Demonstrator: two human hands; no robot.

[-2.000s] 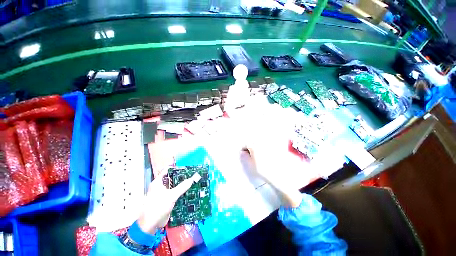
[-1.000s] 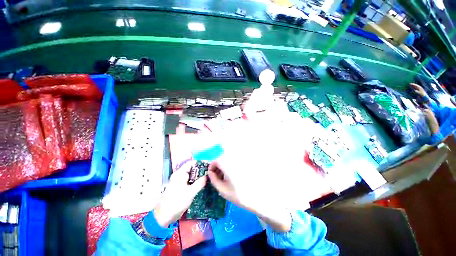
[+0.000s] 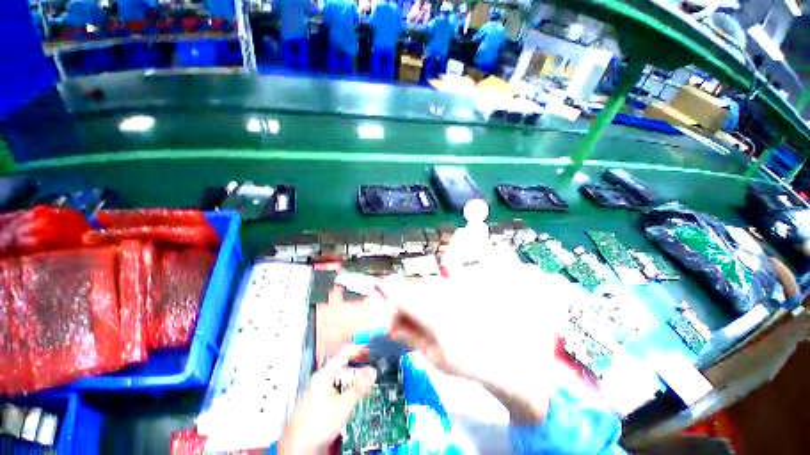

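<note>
A green circuit board [image 3: 377,419] is low in the centre of the view, tilted, over a blue sheet [image 3: 424,391]. My left hand [image 3: 324,404] holds its left side, with the thumb on top. A small dark grey flat piece [image 3: 384,347] is at the board's upper edge. My right hand [image 3: 448,354] reaches in from the right, and its fingertips pinch the piece's upper right edge. Glare washes out part of my right hand and the mat beside it, and blur hides the exact contact between piece and board.
A large blue bin [image 3: 218,307] of red bubble bags is at left, beside a white perforated tray [image 3: 264,347]. A white bottle [image 3: 472,233] stands behind my hands. Grey-brown modules [image 3: 364,244] line the back. Green boards [image 3: 613,253] and a black bag [image 3: 702,249] are at right. Black housings [image 3: 395,199] are on the belt.
The view has tilted up, showing people in blue at the back. The dark flat piece now shows between my hands at the board's upper edge. My left hand still holds the board.
</note>
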